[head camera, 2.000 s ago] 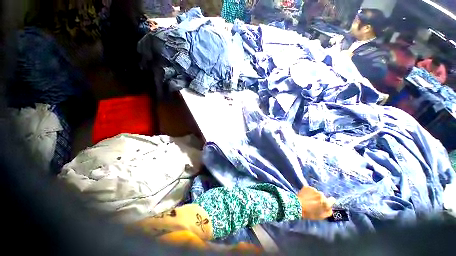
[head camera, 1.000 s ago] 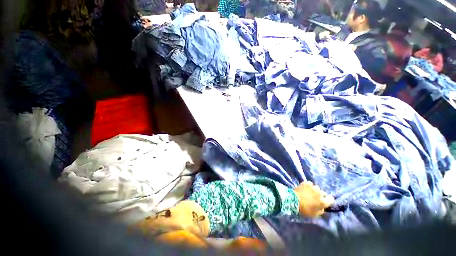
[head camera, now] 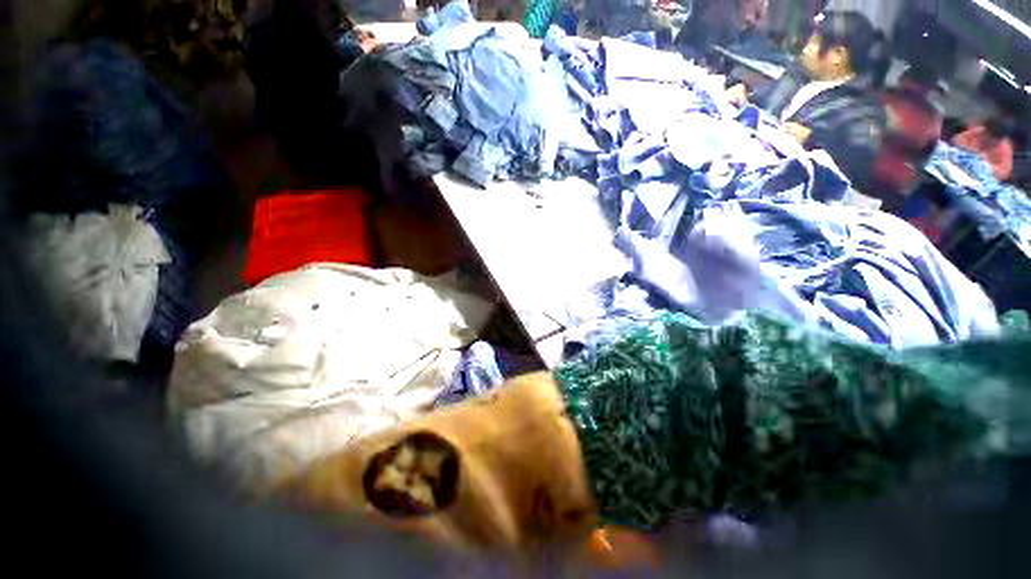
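A light-blue denim shirt [head camera: 871, 266] lies on the heap in front of me; a blurred pale-blue fold of cloth [head camera: 718, 262] shows at its left side. My green patterned sleeve [head camera: 735, 418] stretches across the lower right, over the near part of the cloth, and is blurred toward the right edge. Neither of my hands can be made out. The green sleeve and the dark lower rim cover the near side of the cloth.
A white tabletop [head camera: 543, 243] has its edge running down beside off-white garments [head camera: 305, 351]. A greyish-blue shirt pile [head camera: 481, 96] lies at the back. A red flat shape [head camera: 308, 232] is at left. A person [head camera: 837, 85] is behind the table, with others at right.
The green sleeve has come up and now spreads across the lower right. The hand seen earlier on the blue shirt no longer shows. The near cloth has shifted and the view has moved slightly.
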